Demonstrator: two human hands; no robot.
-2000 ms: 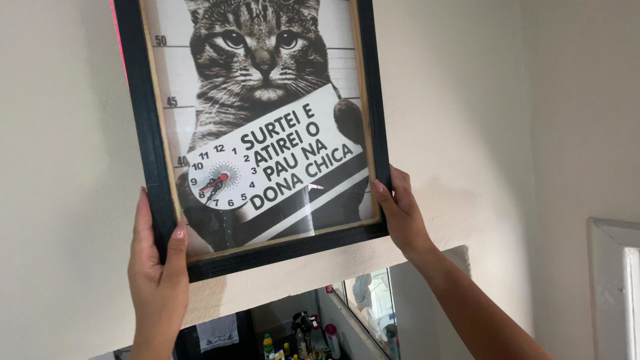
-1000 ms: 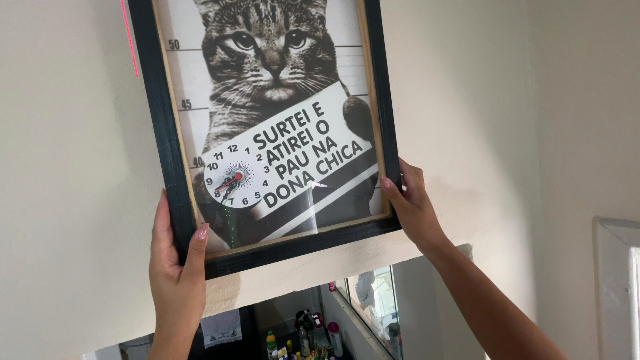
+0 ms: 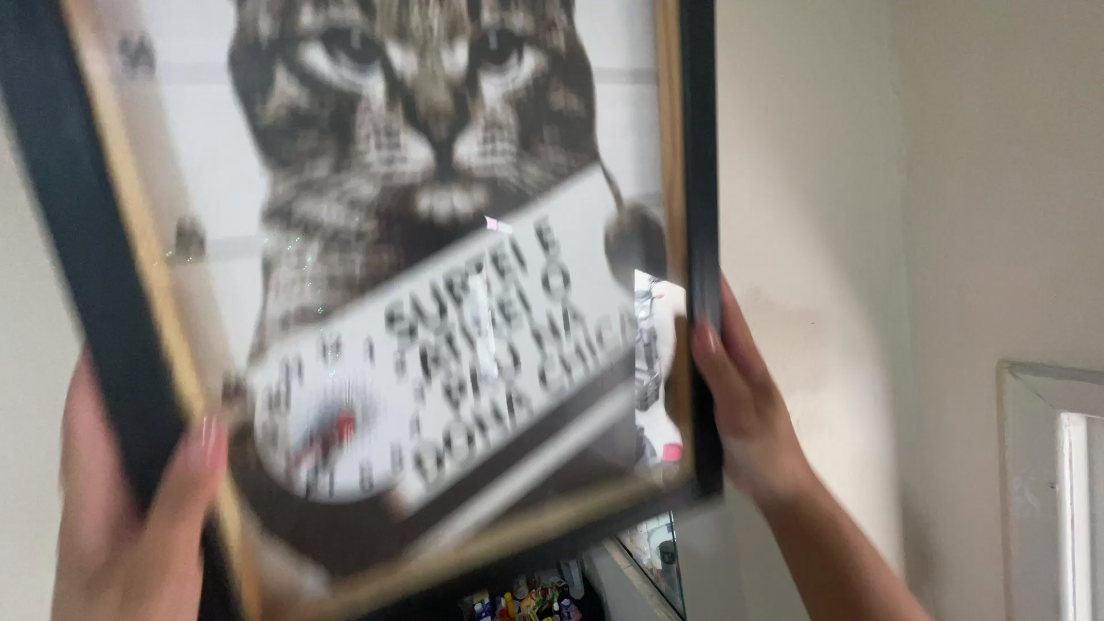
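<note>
A black-framed wall clock with a cat picture (image 3: 414, 198) fills the left and middle of the view, tilted and blurred by motion. Its round clock face (image 3: 336, 423) has red hands and sits at the lower left of the picture, beside a printed sign with large lettering. My left hand (image 3: 138, 509) grips the frame's left side near the bottom, thumb on the front. My right hand (image 3: 750, 405) holds the right side near the lower corner. Both hands' fingers behind the frame are partly hidden. Reflections show on the glass.
Pale walls (image 3: 811, 216) meet in a corner at the right. A white-framed door or window edge (image 3: 1035, 483) stands at the lower right. Below the frame, several bottles and small items (image 3: 526, 599) show beside the lower edge of a mirror.
The framed clock, held in both hands, appears to have come away from the wall toward me and covers more of the view. Its tilt has changed, and new reflections show on the glass.
</note>
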